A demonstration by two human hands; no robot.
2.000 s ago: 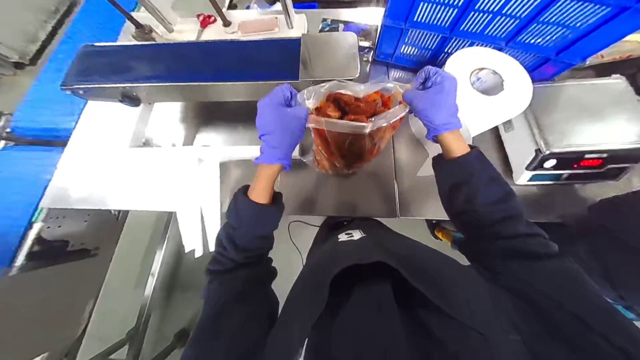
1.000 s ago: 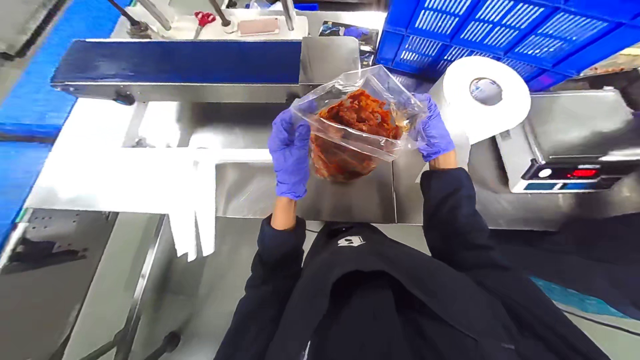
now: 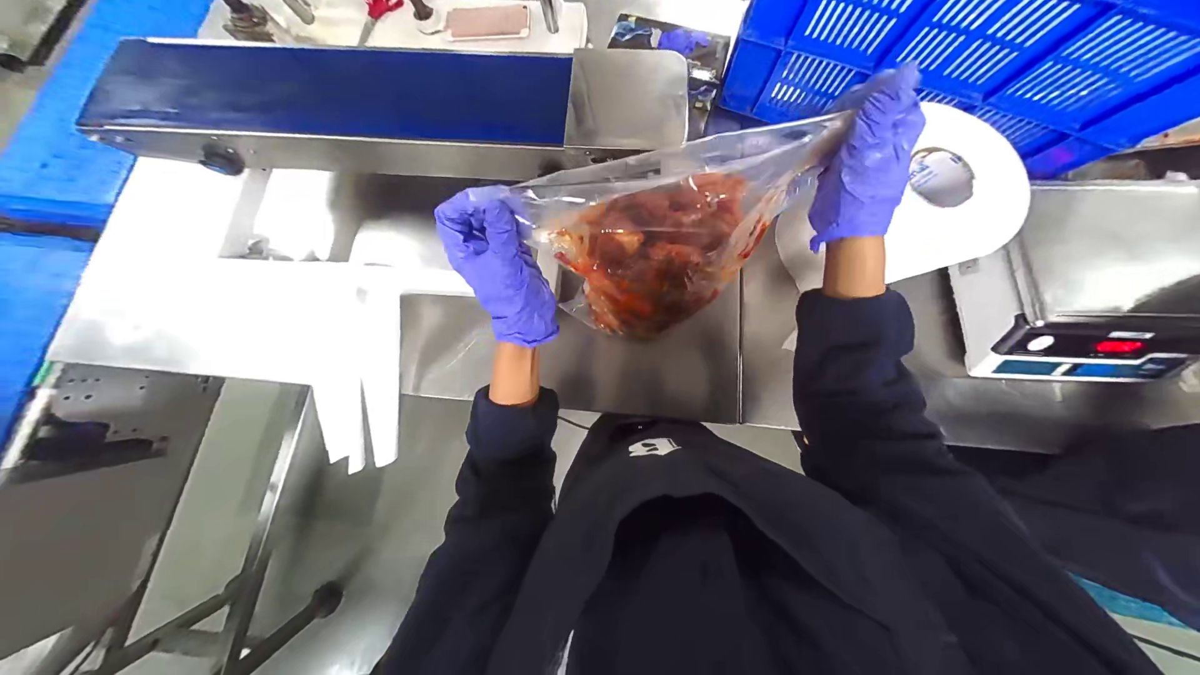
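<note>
A clear plastic bag [image 3: 656, 253] of red, sauce-coated food, perhaps marinated meat, hangs stretched between my hands above the steel table [image 3: 647, 375]. My left hand [image 3: 502, 262], in a purple glove, grips the bag's upper left corner. Higher up, my right hand [image 3: 870, 159], also gloved, grips the upper right corner, so the bag's top edge slants up to the right. The food is gathered at the bottom of the bag. Whether the bag's bottom touches the table I cannot tell.
A blue-topped conveyor [image 3: 337, 94] with a steel end plate lies behind the bag. On the right are a large white roll [image 3: 984, 206], a digital scale [image 3: 1106, 272] and a blue plastic crate [image 3: 984, 56]. White strips [image 3: 361, 375] hang over the table's front edge at left. Red-handled scissors [image 3: 378, 11] lie behind the conveyor.
My hands have moved apart, the right one up and to the right. The bag's mouth, wide a second ago, is now pulled taut into a slanting edge.
</note>
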